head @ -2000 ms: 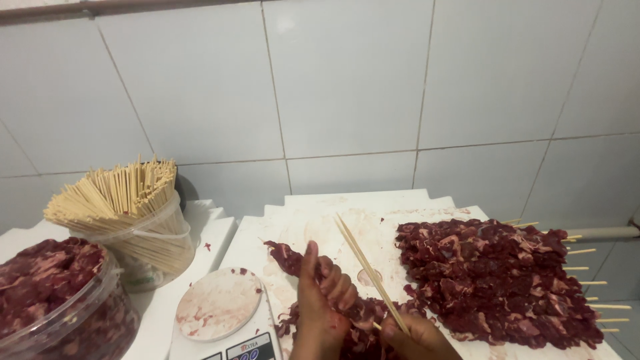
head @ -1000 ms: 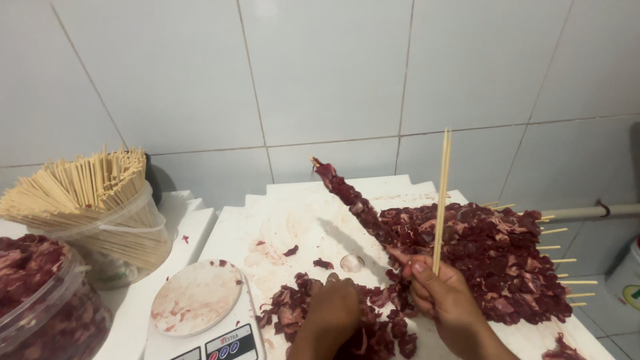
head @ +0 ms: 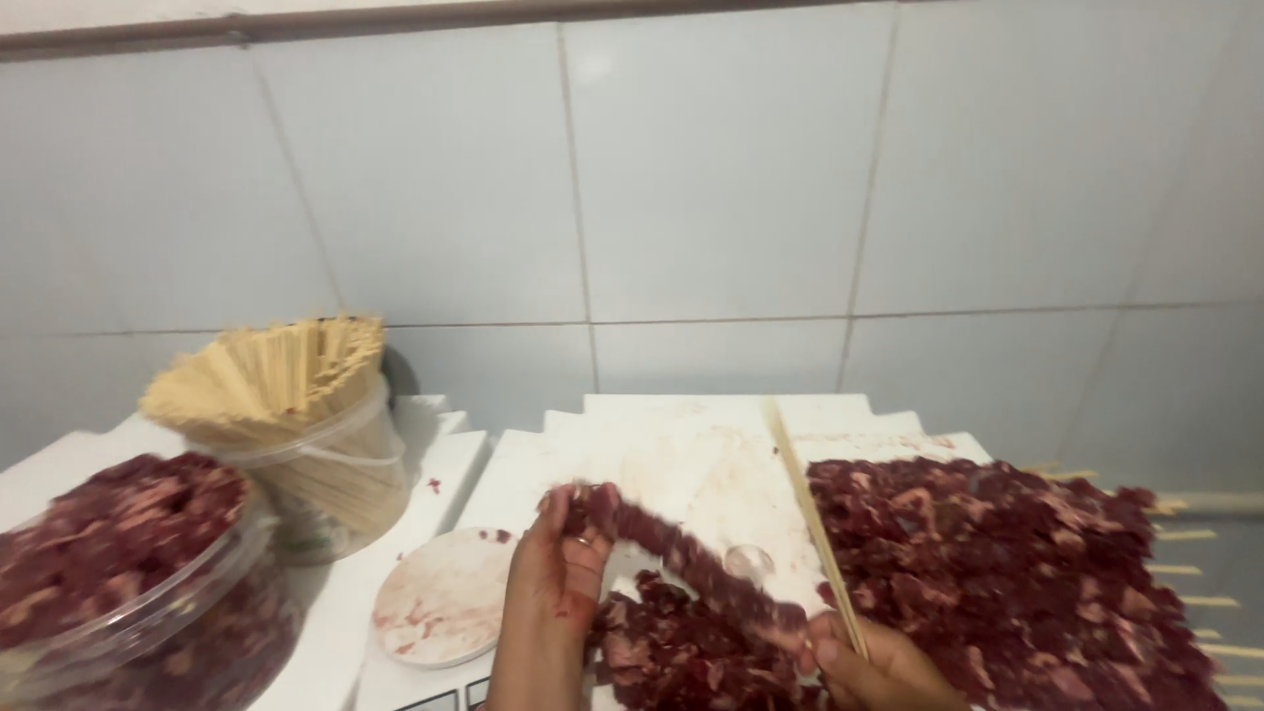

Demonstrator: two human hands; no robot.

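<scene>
A skewer loaded with raw red meat (head: 691, 561) stretches between my hands, slightly blurred. The fingers of my left hand (head: 563, 573) close around its upper left end. My right hand (head: 869, 664) grips its lower right end and also holds several bare wooden skewers (head: 808, 504), which point up and away. Beneath the loaded skewer lies a pile of loose meat pieces (head: 671, 652) on the white board (head: 711, 444). To the right of my right hand, finished meat skewers (head: 1007, 573) lie side by side, their bare ends sticking out at the right.
At left stand a clear tub of raw meat (head: 128, 563) and a clear plastic bucket (head: 346, 474) full of wooden skewers (head: 276, 375). A kitchen scale with a round, stained plate (head: 444, 597) sits beside my left forearm. A tiled wall (head: 721, 178) rises behind the board.
One second ago my left hand was down at the meat pile and the loaded skewer's tip pointed up left; now that hand is at the tip. The bare skewers stay in my right hand.
</scene>
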